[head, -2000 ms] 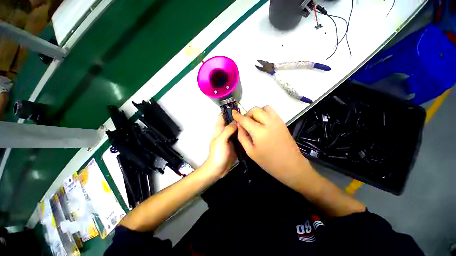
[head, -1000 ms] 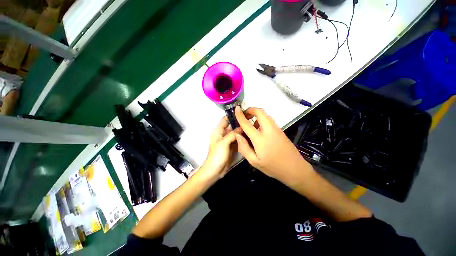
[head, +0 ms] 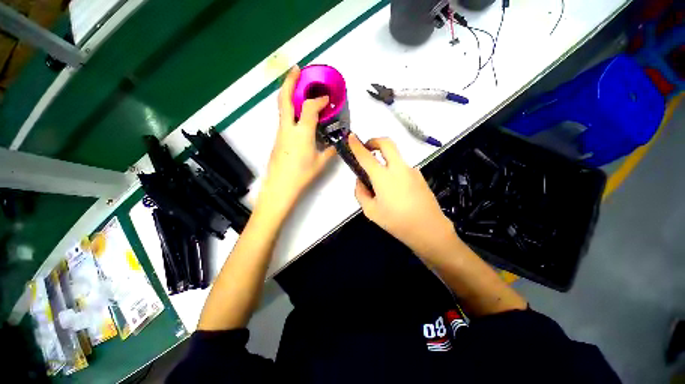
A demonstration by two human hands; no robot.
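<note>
A grey dryer barrel (head: pixel 342 112) with a flared magenta end ring (head: pixel 336 78) is held over the white worktop, the ring facing up. My left hand (head: pixel 297 139) grips the barrel and ring, with fingers over the rim and one at the central hole. A long black handle shell (head: pixel 356 166) extends from the barrel's neck toward me. My right hand (head: pixel 390 180) holds this handle, thumb and fingers along its sides. Small metallic parts show at the neck. The inside of the handle is mostly hidden by my fingers.
A pile of black handle shells (head: pixel 197 187) lies left. Diagonal cutters (head: pixel 409 95) lie right of the barrel. A grey unit (head: pixel 411 22) with trailing wires stands at the far end. A black parts bin (head: pixel 582 247) and blue stool (head: pixel 601 112) are right, bagged packets (head: pixel 124 281) left.
My left hand has moved from the handle up to the barrel and magenta ring. My right hand stays on the handle. The handle now slants more to the lower right.
</note>
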